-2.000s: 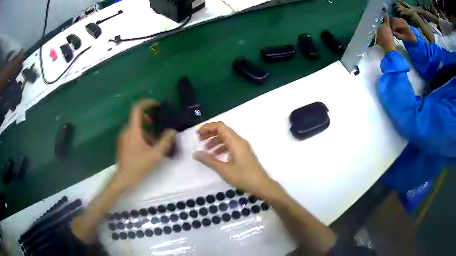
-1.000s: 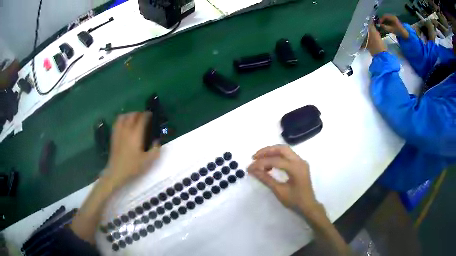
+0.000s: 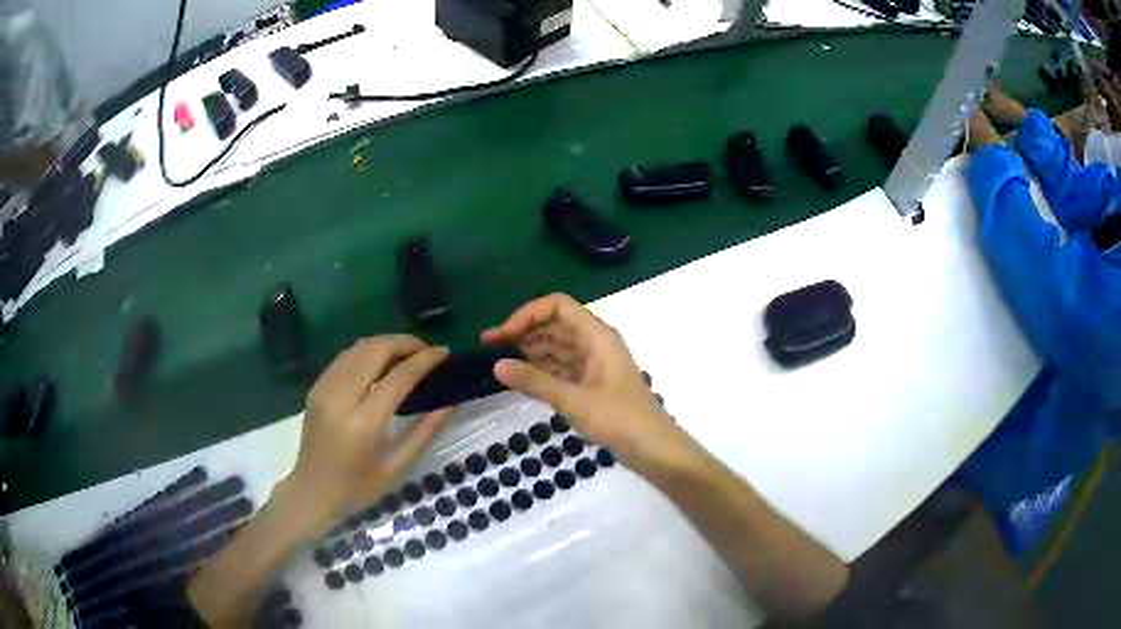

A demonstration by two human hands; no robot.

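Observation:
A black device housing [image 3: 452,381] is held level above the near edge of the green belt. My left hand [image 3: 369,412] grips its left end between thumb and fingers. My right hand [image 3: 578,375] is at its right end, thumb on the near side and fingers curled behind. Whether a pad is under the right thumb is hidden. The sheet of round pads [image 3: 492,501] lies below on the white bench, with rows of black dots partly covered by my hands and forearms. Dark slanting pad strips [image 3: 154,541] lie at the left of the bench.
Several black housings lie on the green belt [image 3: 492,160], one just behind my hands [image 3: 422,283]. A squarish black case [image 3: 809,323] lies on the bench at right. A metal upright [image 3: 953,111] and a person in blue sleeves [image 3: 1020,234] are beyond. Cables and small parts lie on the far bench.
My left hand has lifted a housing from the belt toward the bench. My right hand has moved from the sheet's right end up and left onto the housing. The view has shifted.

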